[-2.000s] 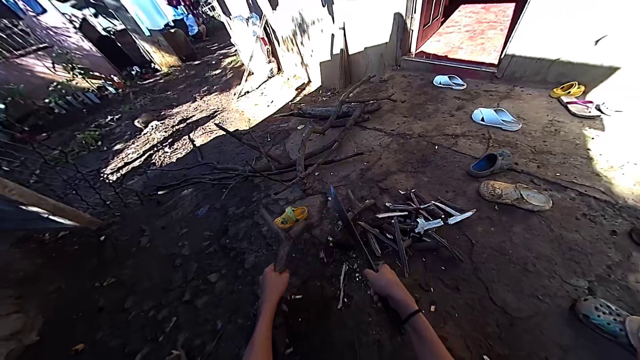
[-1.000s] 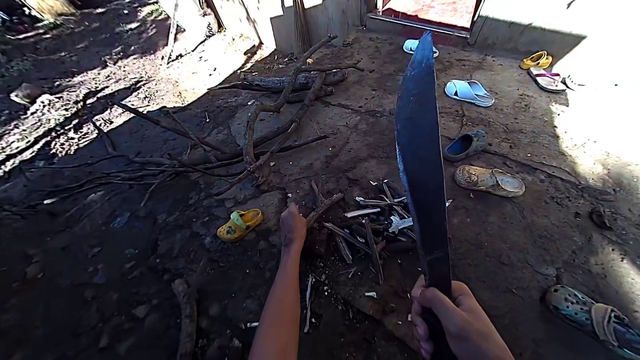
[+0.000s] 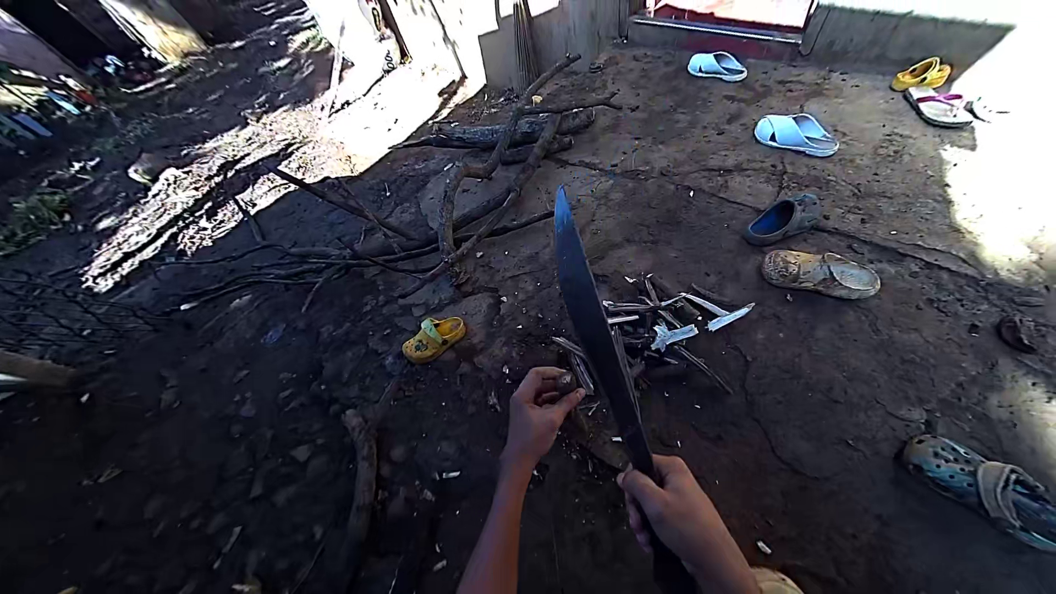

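My right hand (image 3: 681,516) grips the dark handle of a machete (image 3: 596,322), whose long blade points up and away, slightly to the left. My left hand (image 3: 540,412) is closed around the end of a short piece of wood (image 3: 566,381), left of the blade. Just beyond both hands lies a pile of split sticks (image 3: 672,334) on the bare earth, partly hidden by the blade. Some pieces show pale inner wood. A small yellow clog (image 3: 435,339) lies left of the pile.
Long crooked branches (image 3: 495,214) and a thick log (image 3: 511,132) lie beyond the pile. A single stick (image 3: 361,487) is at lower left. To the right are light blue sandals (image 3: 796,134), a worn tan shoe (image 3: 821,274), a dark clog (image 3: 784,219) and a patterned clog (image 3: 982,487).
The machete, raised large before the view a second ago, is now lower and farther forward. My left hand has moved from beside the yellow clog to the near edge of the stick pile.
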